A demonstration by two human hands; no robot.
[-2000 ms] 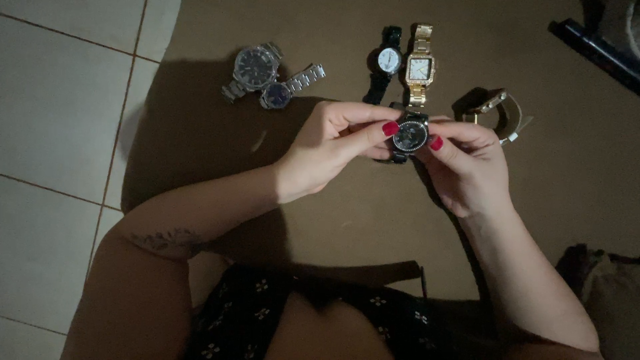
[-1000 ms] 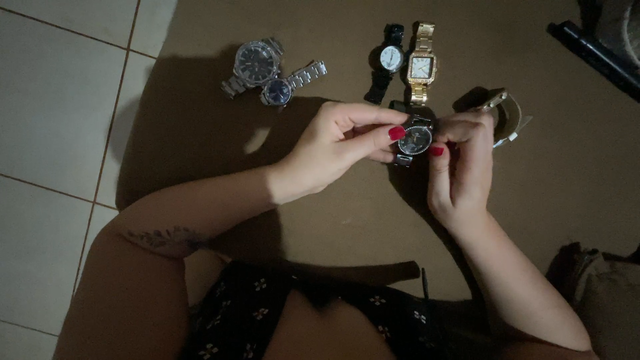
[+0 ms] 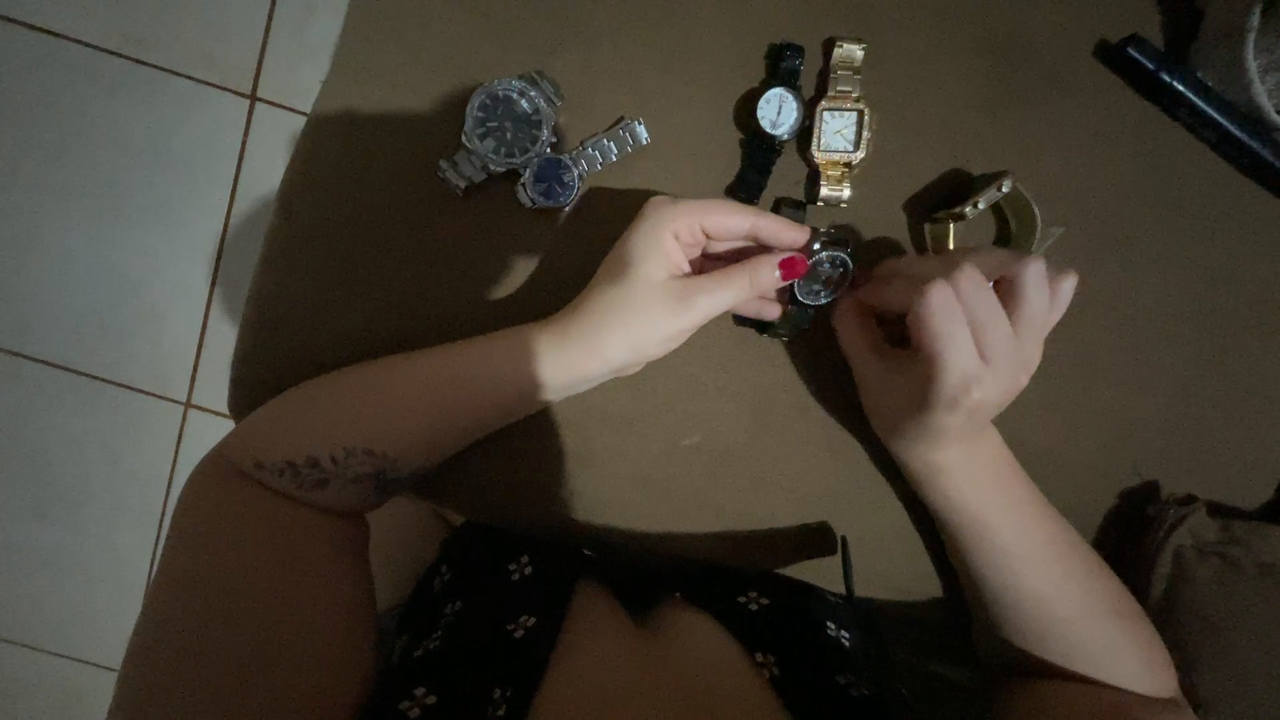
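Observation:
My left hand (image 3: 670, 275) grips a dark round wristwatch (image 3: 825, 277) by its left side, thumb at the rim. My right hand (image 3: 950, 340), fingers curled, is at the watch's right side; whether it touches or holds anything is hidden. Above the held watch lie a black-band watch with a white dial (image 3: 779, 112) and a gold watch with a square face (image 3: 841, 130). A gold-toned watch (image 3: 985, 205) stands on its side above my right hand. At the upper left, a large silver watch (image 3: 508, 124) touches a smaller silver one with a blue dial (image 3: 552, 181).
The watches rest on a brown padded surface (image 3: 660, 440). A long black object (image 3: 1190, 110) lies at the upper right, and a brown cloth-like item (image 3: 1210, 590) at the lower right. Pale floor tiles (image 3: 100, 220) show at the left.
My right hand has turned, its fingers curled with their backs showing, where two seconds ago its thumb was on the watch's right side. My left hand keeps its hold.

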